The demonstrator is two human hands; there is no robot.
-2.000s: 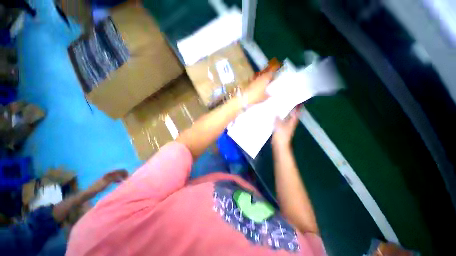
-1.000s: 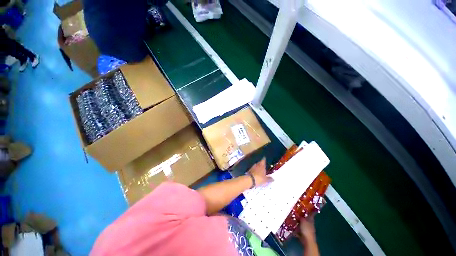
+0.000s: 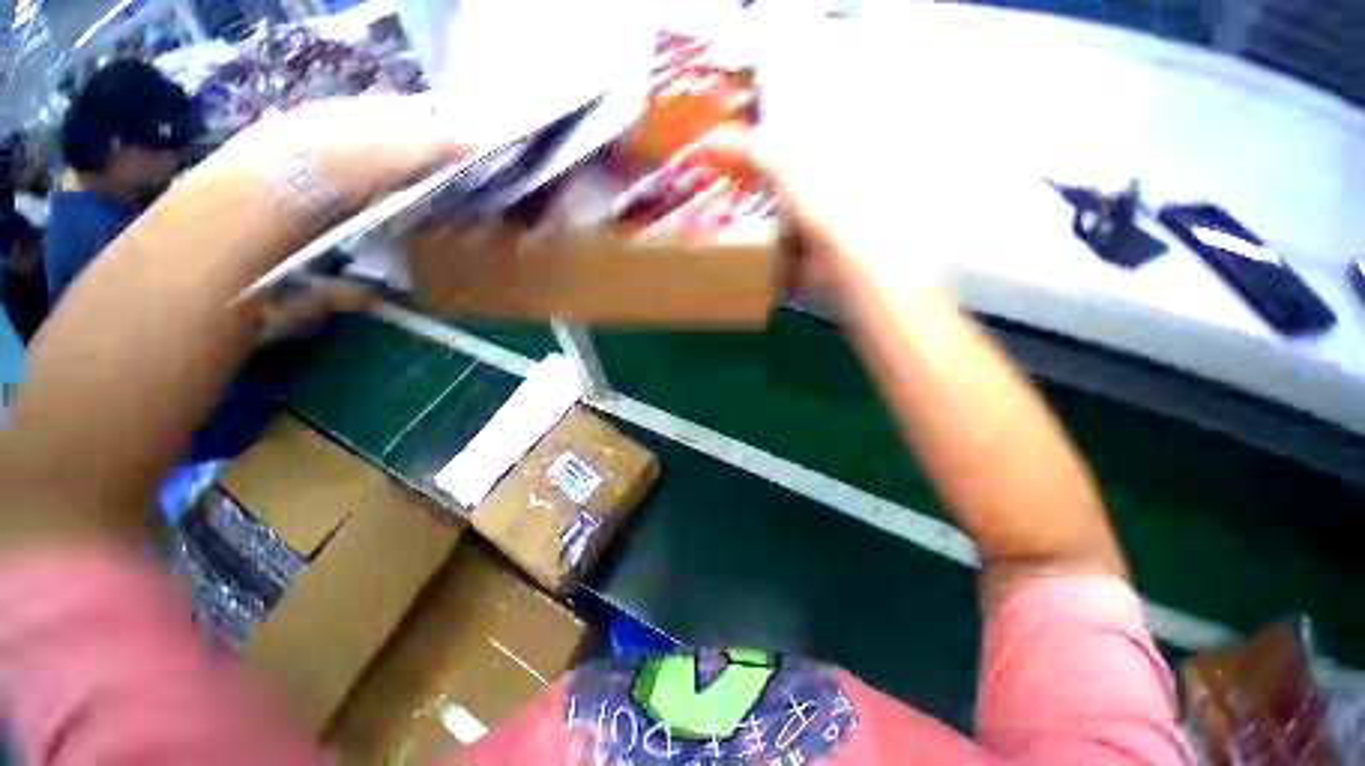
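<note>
A shallow brown cardboard box (image 3: 599, 277) is lifted high in front of me, blurred, with orange and red parts (image 3: 696, 135) in it. White boards (image 3: 427, 187) slant against its left side. My left hand (image 3: 427, 127) is at the upper edge of the boards, blurred and washed out by glare; its fingers are hidden, but the boards are held up with it. My right hand (image 3: 808, 240) grips the right end of the box, its fingers partly hidden.
A taped carton (image 3: 569, 494) and white sheets (image 3: 509, 427) lie on the green bench. Large open cartons (image 3: 359, 614) stand left. A phone (image 3: 1246, 267) and a small dark object (image 3: 1111, 225) lie on the white shelf. A person (image 3: 127, 142) is at left. A clear bag (image 3: 1257, 696) lies lower right.
The box of orange and red parts and the white boards have risen from the bench to head height. Both arms are raised, and my view has tilted up to show the shelf.
</note>
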